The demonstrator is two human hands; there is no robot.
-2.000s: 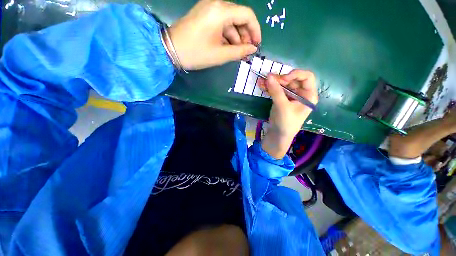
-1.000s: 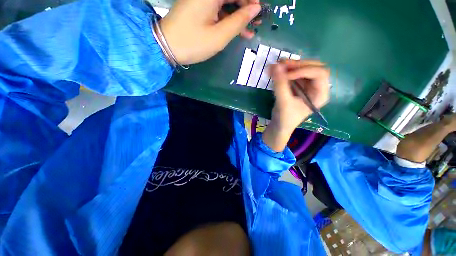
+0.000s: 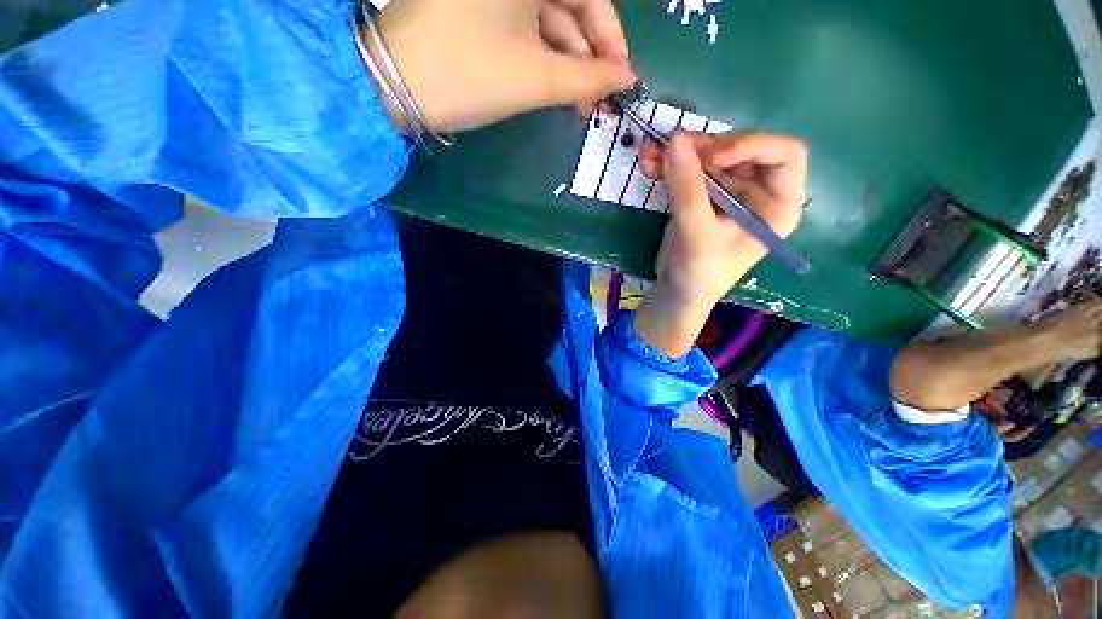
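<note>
My left hand [image 3: 508, 61], with metal bangles at the wrist, pinches a small dark assembly [image 3: 631, 94] between thumb and fingers. My right hand [image 3: 731, 206] holds tweezers [image 3: 755, 226] like a pen, their tip at the assembly. Below the hands lies a white sheet [image 3: 601, 168] with dark parallel lines, near the bench's front edge. A small dark round spot shows on the sheet under the tweezers. My right fingers hide the sheet's right part. Small white pieces [image 3: 692, 10] lie beyond, at the top edge of the view.
The green bench mat [image 3: 894, 109] extends beyond my hands. A reel on a dark stand with green rims [image 3: 961, 256] stands at the right. A neighbour's blue sleeve and bare forearm [image 3: 985, 363] are at the right, near dark parts on a white surface [image 3: 1063, 230].
My left hand moved off beyond the sheet, then came back over its upper edge with the assembly. The tweezers' tip meets the assembly again. The neighbour's arm has shifted.
</note>
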